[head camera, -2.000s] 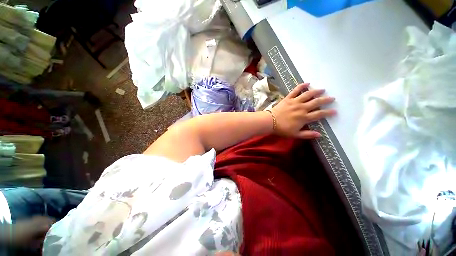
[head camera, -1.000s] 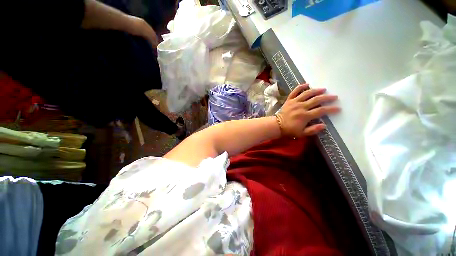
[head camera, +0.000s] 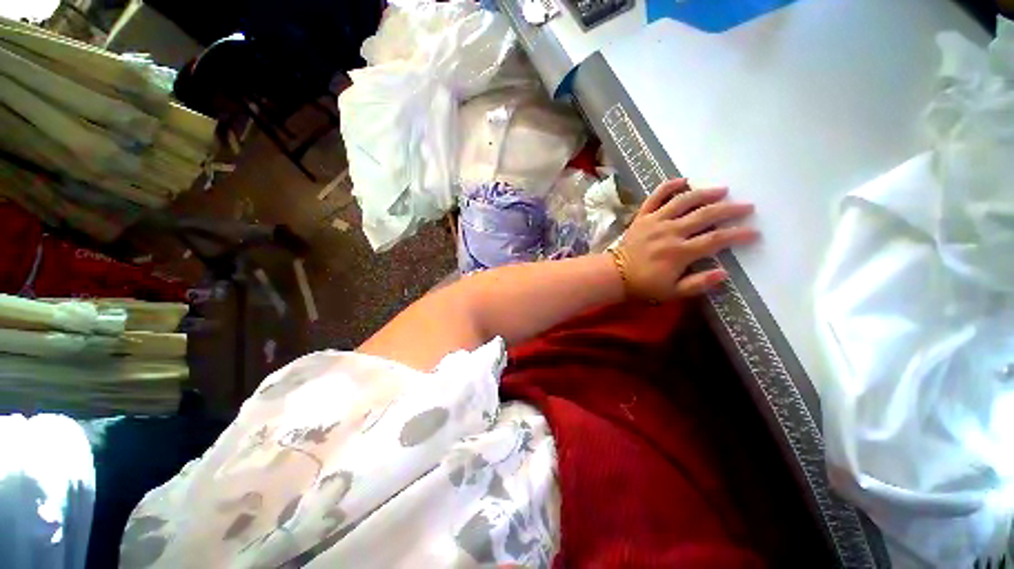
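Observation:
My left hand (head camera: 676, 242) lies palm down across the front edge of the white sewing table (head camera: 767, 133), fingers spread over the white top. It is empty. White fabric (head camera: 912, 322) lies in folds on the table at the right, beyond my fingertips and apart from them. It is overexposed and cut off by the right rim. Small dark shapes show at the bottom right corner, too cut off to name. My right hand is out of the picture.
A grey measuring strip (head camera: 767, 361) runs along the table edge. Bagged white cloth (head camera: 406, 133) and a lilac bundle (head camera: 500, 228) lie beyond my forearm. Pale yellow piece bundles (head camera: 100, 122) stand at the left. Red cloth (head camera: 634, 445) covers my lap.
A person in dark clothes, at the upper left one second ago, is out of view. My left hand stays on the table edge. The view has shifted slightly.

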